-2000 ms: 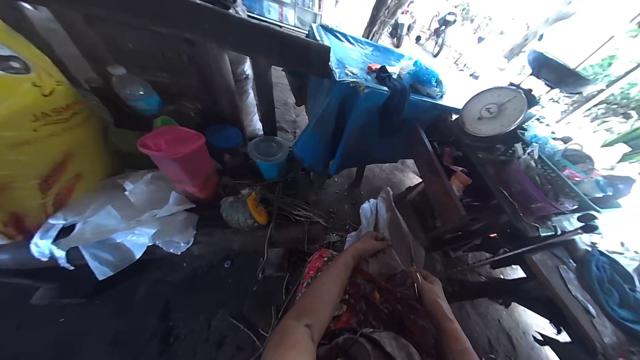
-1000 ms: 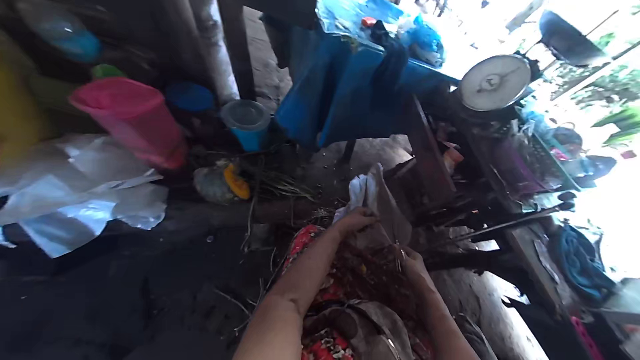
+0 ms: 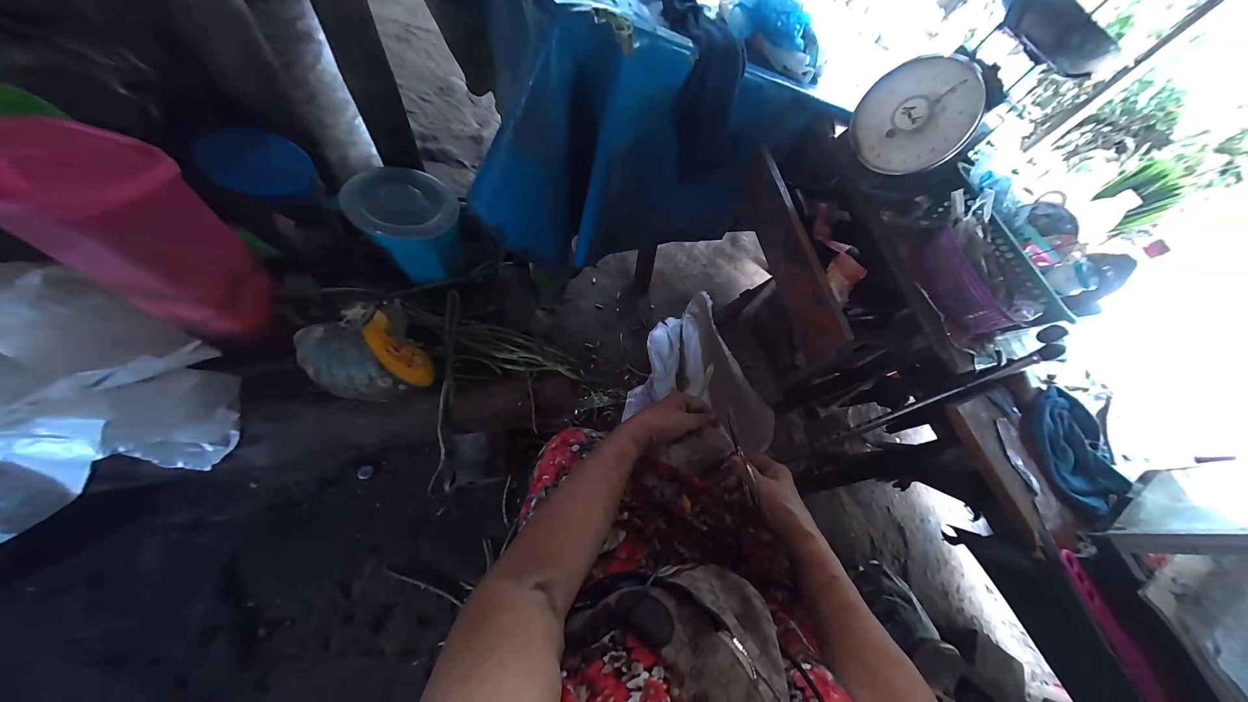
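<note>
My right hand (image 3: pixel 770 487) is shut on a pair of scissors (image 3: pixel 743 458), whose blades point up and to the left, close to my left hand. A pale cloth (image 3: pixel 731 390) hangs just beyond both hands. My left hand (image 3: pixel 673 419) is at the cloth's left side, fingers bent together; a small yellowish-green piece (image 3: pixel 709 372) shows just above them. Whether the fingers pinch that piece or the cloth is unclear. Red floral fabric (image 3: pixel 624 556) covers my lap under the hands, with dark scraps on it.
A cut pumpkin (image 3: pixel 341 361) and long green stalks (image 3: pixel 497 346) lie to the left, near a lidded blue container (image 3: pixel 405 219) and a pink container (image 3: pixel 117 214). Ahead stands a table with a blue cover (image 3: pixel 624 127). At right are a dial scale (image 3: pixel 916 115) and a wooden bench (image 3: pixel 994 458).
The view has turned and shifted, so the containers at left sit farther left. Both hands stay together at the cloth, with the scissors still in my right hand.
</note>
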